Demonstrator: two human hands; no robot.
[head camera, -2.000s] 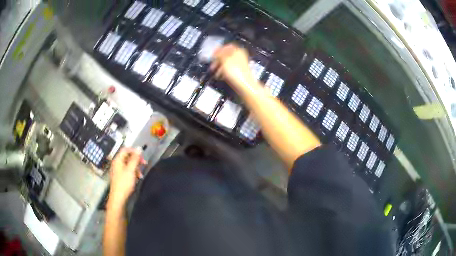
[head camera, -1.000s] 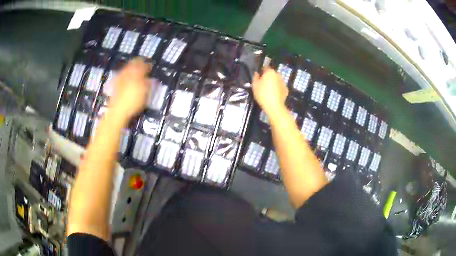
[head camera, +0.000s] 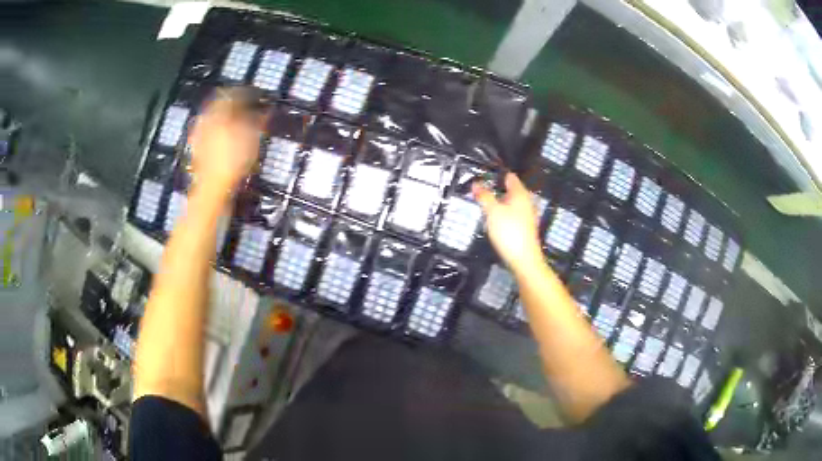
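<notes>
A black blister tray (head camera: 428, 76) lies in front of me, with rows of dark front housings with pale key grids (head camera: 353, 92). Some housings in the middle row look bright white (head camera: 415, 205). My left hand (head camera: 225, 144) is blurred over the tray's left part; whether it holds anything is unclear. My right hand (head camera: 509, 212) is at the tray's right edge, thumb and a finger apart, fingertips beside a housing (head camera: 460, 222) at the end of the middle row. Whether they grip it or the tray edge cannot be told.
A second black tray with key-grid parts (head camera: 626, 263) adjoins on the right. The green surface (head camera: 622, 90) runs behind both. The machine's red-orange knob (head camera: 281, 320) is below the left tray, near my left forearm. A yellow-green strip (head camera: 724, 399) lies at lower right.
My left hand has left the machine area and moved over the left tray. My right hand has moved from the tray's middle to its right edge. The view has turned towards the trays.
</notes>
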